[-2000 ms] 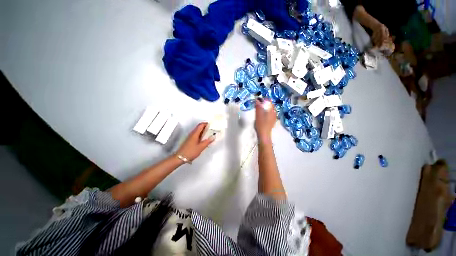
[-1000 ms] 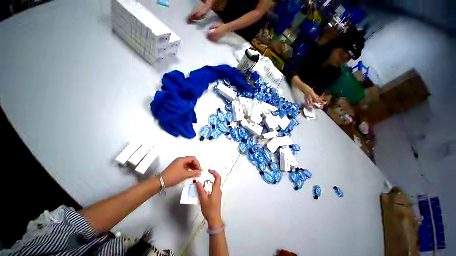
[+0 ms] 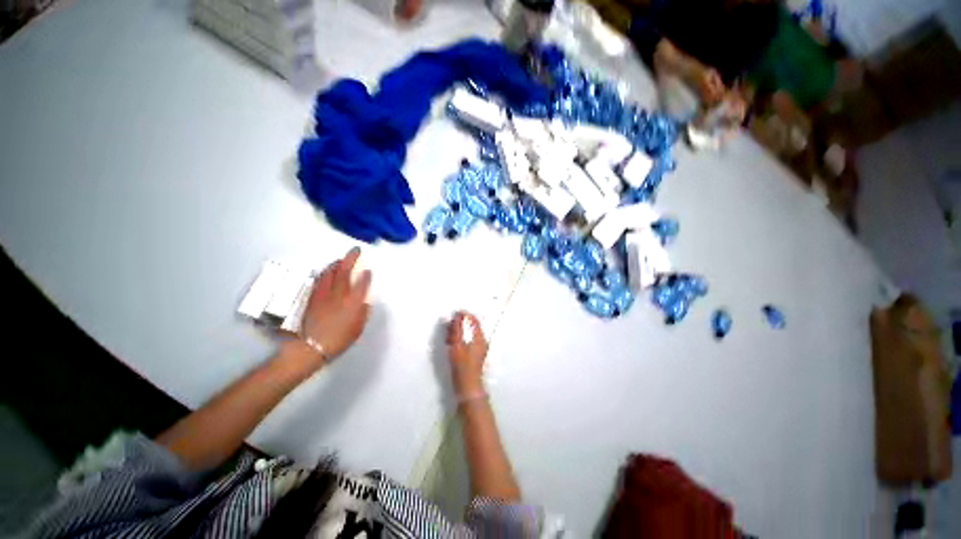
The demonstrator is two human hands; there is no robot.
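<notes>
A row of white cartons (image 3: pixel 270 292) lies on the table at the left. My left hand (image 3: pixel 337 305) is at the row's right end, fingers stretched and slightly apart, covering part of the cartons; its thumb side is hidden. My right hand (image 3: pixel 467 342) is low over the table to the right, fingers curled, with a bright white spot at the fingertips; whether it holds anything is unclear. Blue bagged coiled items (image 3: pixel 576 263) lie in a heap beyond my hands, with loose white cartons (image 3: pixel 564 174) on top.
A blue cloth (image 3: pixel 356 158) lies left of the heap. Stacked cartons (image 3: pixel 258 32) stand at the far left. A rust-brown cloth (image 3: pixel 669 505) is at the near edge and a brown carton or bag (image 3: pixel 912 390) at the right. Another person's hands (image 3: pixel 722 105) are across the table.
The white carton held between my hands is no longer seen there. My left hand has moved left to the row, and my hands are apart. The camera view has shifted.
</notes>
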